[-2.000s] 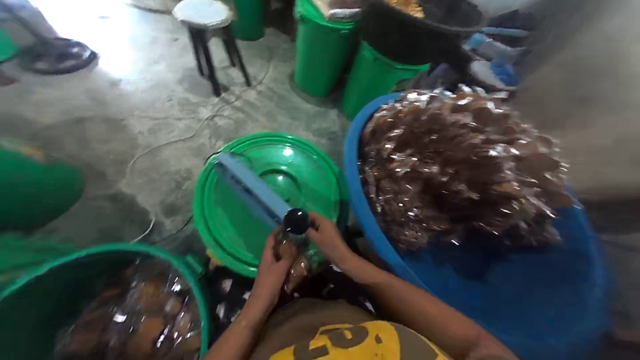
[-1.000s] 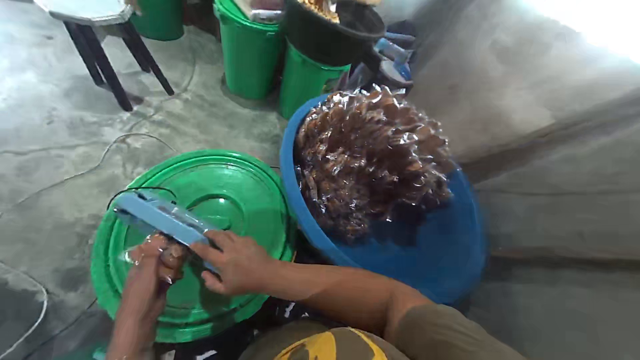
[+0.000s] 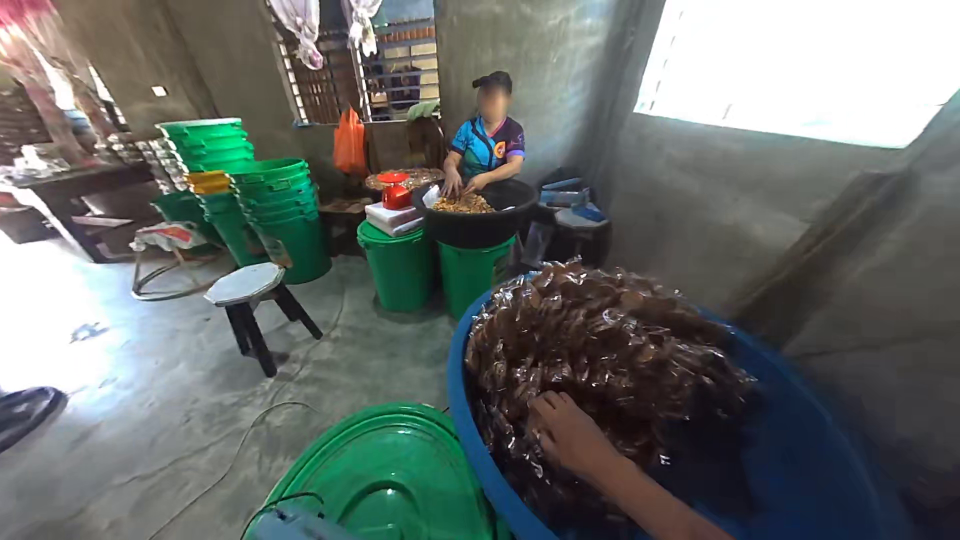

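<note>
My right hand reaches into a large blue plastic tub and touches the heap of clear plastic packets with brown contents; its fingertips are among the packets, and whether they grip one cannot be told. My left hand is out of the frame. Left of the tub stands a green round lid, and on it, cut by the bottom edge, lies a blue long-bodied device with a cord, perhaps a bag sealer.
Ahead, a person handles yellowish pieces in a black basin set on green bins. A stool and stacked green buckets stand left. A cord crosses the concrete floor.
My right hand has moved off the blue device and over to the packets in the tub. My left hand has gone out of view. The view has tilted up, showing the room.
</note>
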